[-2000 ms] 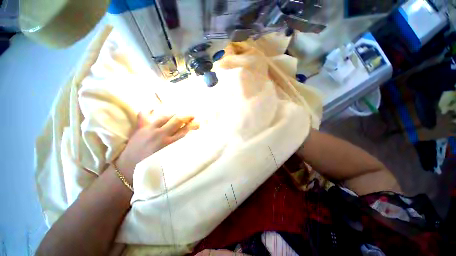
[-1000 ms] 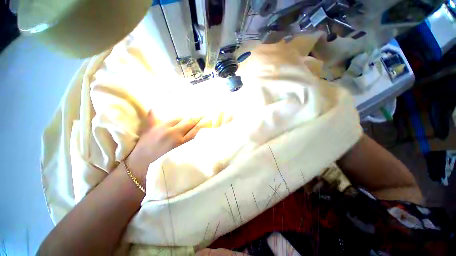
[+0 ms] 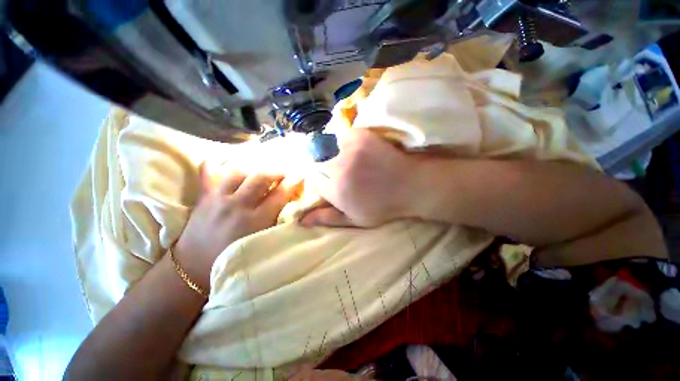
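Observation:
The pale yellow fabric (image 3: 298, 283) lies in heaps over the machine table and my lap. Dark thin thread tails lie on its near part. My left hand (image 3: 235, 212) rests on the cloth left of the tension knob, its fingertips in the glare. My right hand (image 3: 369, 178) is curled on the fabric just below and right of the tension knob (image 3: 323, 146), with folds pinched at its fingers. The needle and presser foot are hidden in the glare and behind the machine head.
The sewing machine head (image 3: 246, 45) fills the top of the view. The white table (image 3: 45, 201) shows at the left. A tray (image 3: 634, 126) with white crumpled material stands at the right edge. My lap has dark floral and red clothing.
My right hand has come out from under the fabric on the right onto the cloth by the knob. The raised cloth has dropped. The machine head looks larger, and the pale round object has left view.

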